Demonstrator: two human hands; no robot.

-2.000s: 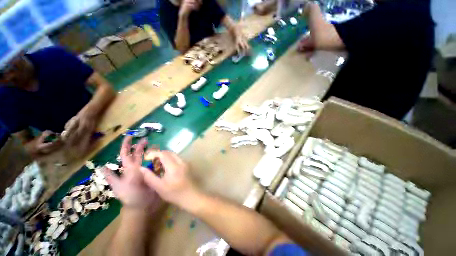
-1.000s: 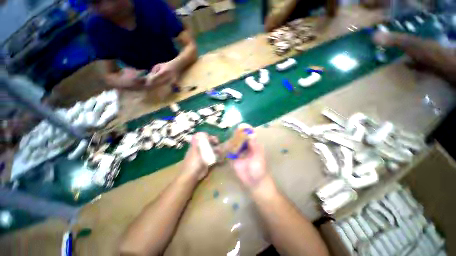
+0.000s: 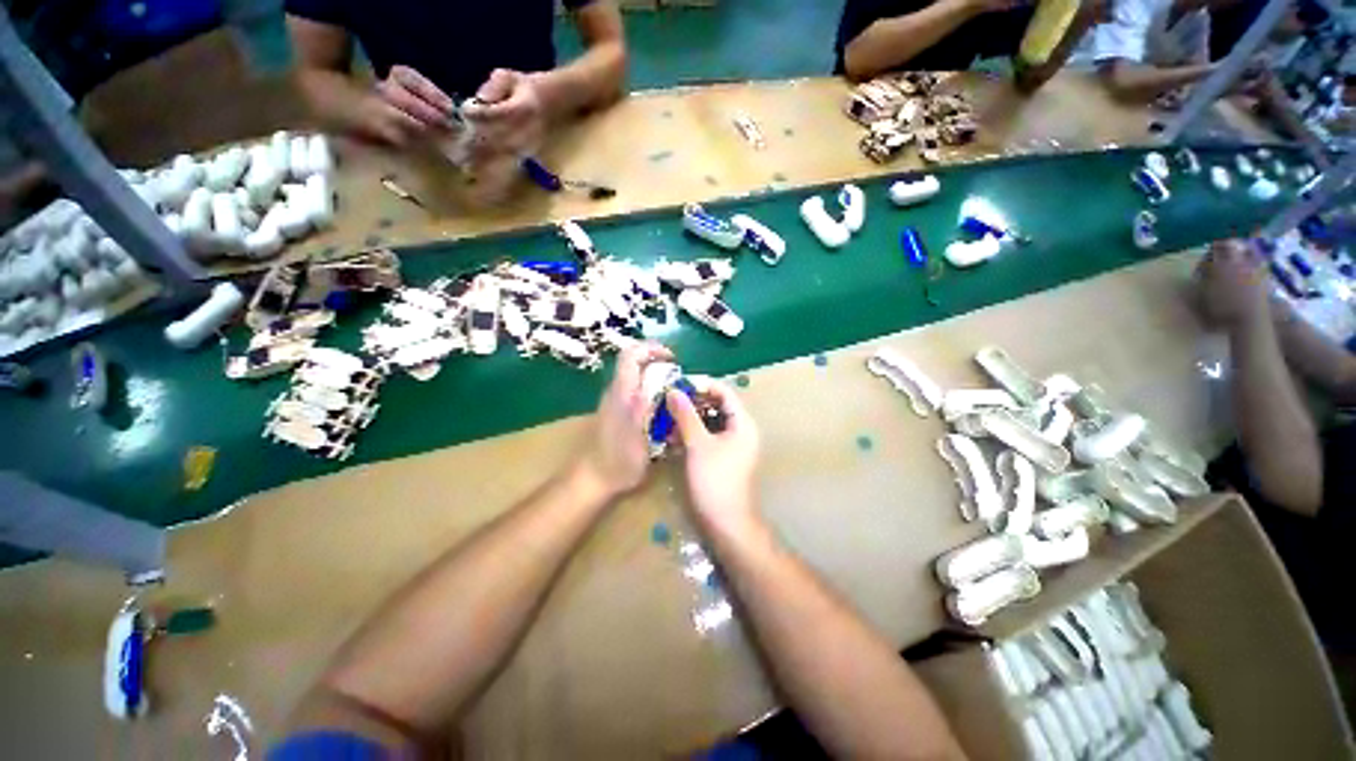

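Note:
My left hand (image 3: 632, 416) holds a white shell (image 3: 656, 378), partly covered by the fingers. My right hand (image 3: 718, 446) is against it and presses on a blue battery (image 3: 663, 422) at the shell, with a small dark and brown piece (image 3: 711, 412) between its fingers. The two hands touch over the near edge of the belt. Whether the battery is fully inside the shell cannot be told.
Tan subassemblies (image 3: 483, 309) cluster on the green belt (image 3: 803, 305). Loose shells (image 3: 1023, 440) lie right, beside a cardboard box (image 3: 1257, 625) of shells. A part-built unit (image 3: 125, 663) lies near left. People sit opposite; a grey frame bar (image 3: 104, 156) crosses left.
The view has swung left and levelled. The hands, apart a second ago with the shell in the left and the blue and brown parts in the right, are now together.

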